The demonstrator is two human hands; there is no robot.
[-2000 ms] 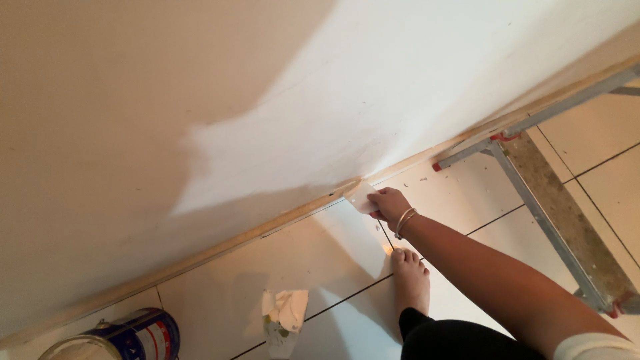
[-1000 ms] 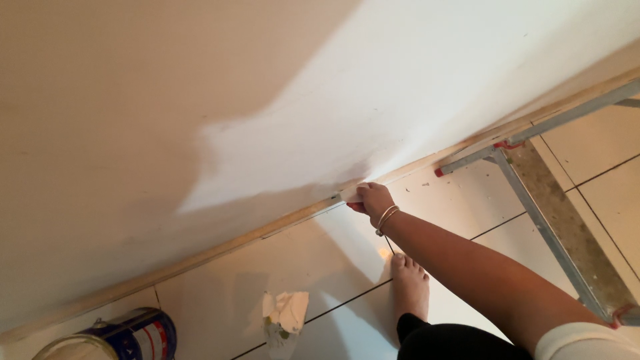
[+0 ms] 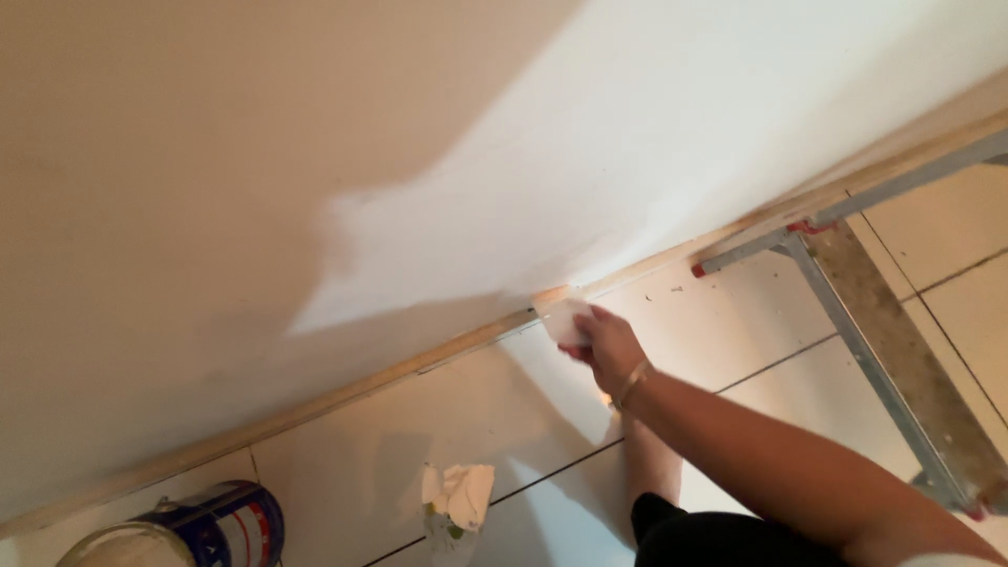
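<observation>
My right hand [image 3: 610,342] grips a thin whitish scraper [image 3: 565,316], held flat at the narrow wooden baseboard [image 3: 465,340] where the wall [image 3: 441,228] meets the floor. A light bracelet circles the wrist. Lower down, a pale, partly see-through sheet or blade [image 3: 453,543] carries a lump of cream-coloured filler [image 3: 465,492]; whether it lies on the floor or is held from below the frame cannot be told. My left hand does not show.
A blue can [image 3: 244,516] with a pale round top stands at the lower left near the baseboard. On the right, a metal ladder or trestle [image 3: 862,362] with red end caps rests by the wall. Small dark bits lie on the white floor tiles [image 3: 756,315]. My foot is beneath the right forearm.
From a second ago, my right hand has drawn slightly back from the baseboard, and more of the scraper shows. The forearm now covers the foot, which was visible earlier.
</observation>
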